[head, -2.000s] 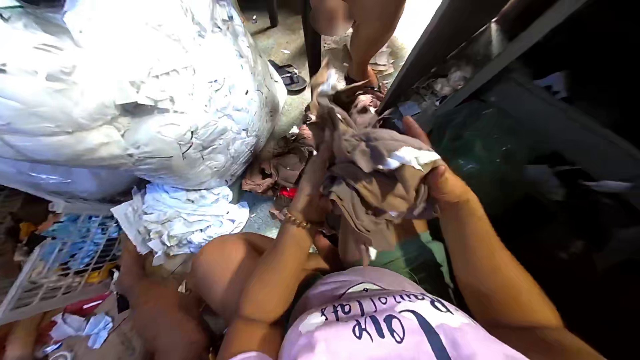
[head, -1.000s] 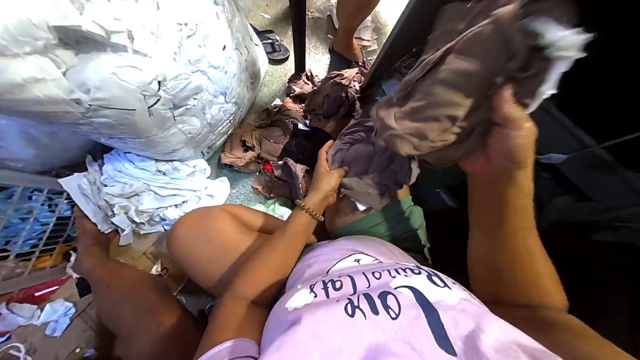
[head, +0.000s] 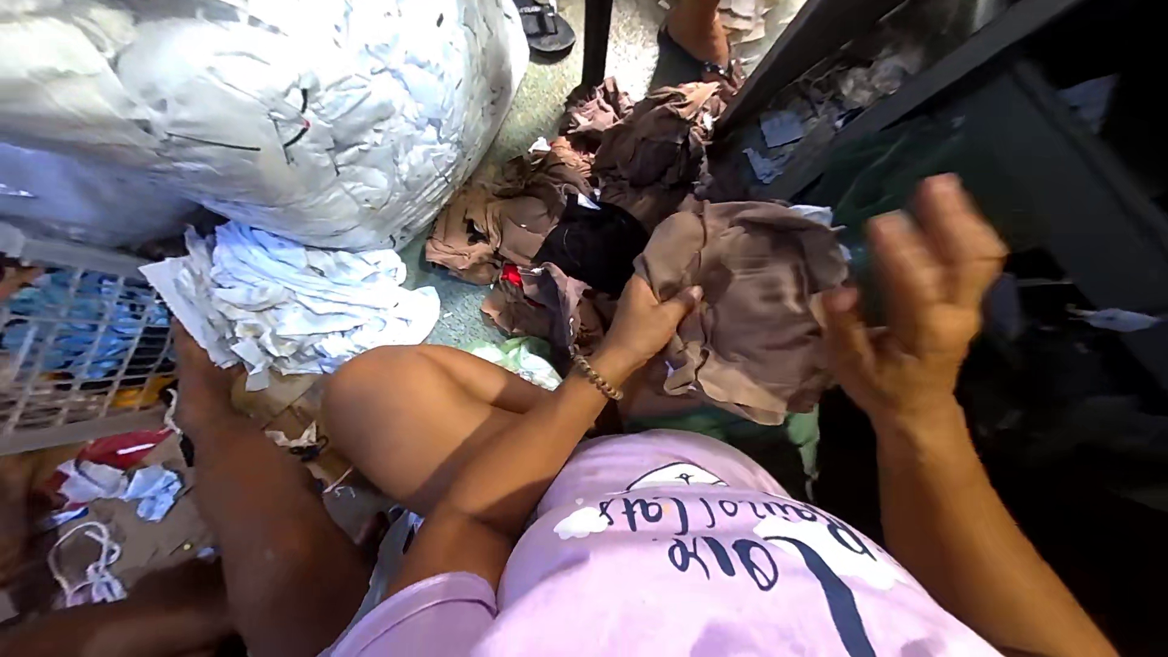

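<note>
Brown cloth pieces [head: 757, 301] lie in a loose stack over my lap. My left hand [head: 643, 319], with a beaded bracelet at the wrist, grips the stack's left edge between thumb and fingers. Just right of the stack my right hand [head: 922, 301] is raised and slightly blurred, its fingers apart and nothing in them. Beyond the stack, a heap of brown cloth scraps [head: 648, 146] lies on the floor, with a black cloth [head: 593, 245] at its near side. White cloth pieces [head: 301, 292] are piled at the left.
A large bulging clear bag of white scraps [head: 301, 109] fills the upper left. A plastic crate [head: 82, 356] with blue cloth stands at the left edge. Dark metal framing [head: 931, 91] runs along the right. Another person's foot [head: 698, 36] and a black sandal [head: 547, 29] are at the top.
One second ago my right hand held up a brown cloth bundle at the upper right; now it is free of cloth, and the brown stack lies over my lap in my left hand.
</note>
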